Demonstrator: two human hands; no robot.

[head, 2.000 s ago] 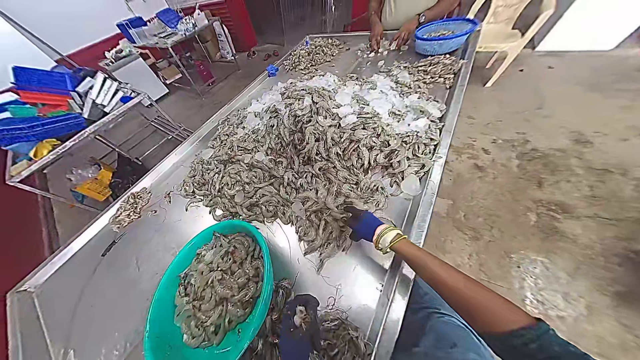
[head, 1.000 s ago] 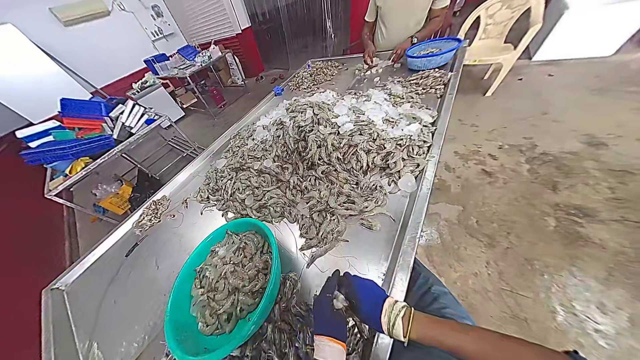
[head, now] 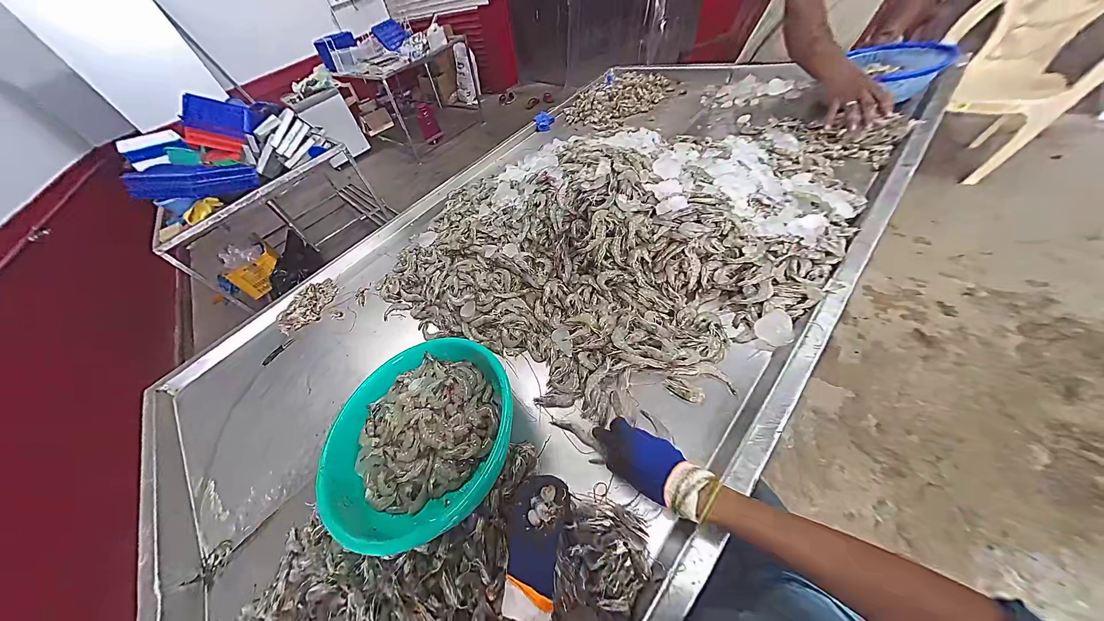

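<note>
A large heap of raw shrimp (head: 586,250) with ice (head: 742,177) on its far side lies on a stainless steel table (head: 259,431). My right hand (head: 640,457), in a blue glove, has its fingertips on a shrimp (head: 580,433) at the heap's near edge; its grip is partly hidden. My left hand (head: 536,526), in a dark blue glove, holds a few pale shrimp pieces (head: 546,507) in the palm. It rests over a pile of shrimp heads and shells (head: 345,573). Left of it, a green plastic basin (head: 332,466) holds shrimp (head: 427,435).
A co-worker's hand (head: 854,95) touches shrimp at the table's far right, near a blue basin (head: 931,76). A cream plastic chair (head: 1035,95) stands beyond. A metal rack with blue trays (head: 194,179) is at left. The table has a raised rim (head: 802,379).
My right hand has moved from beside my left hand to the heap's near edge. The co-worker's hand has moved right, onto the shrimp near the blue basin.
</note>
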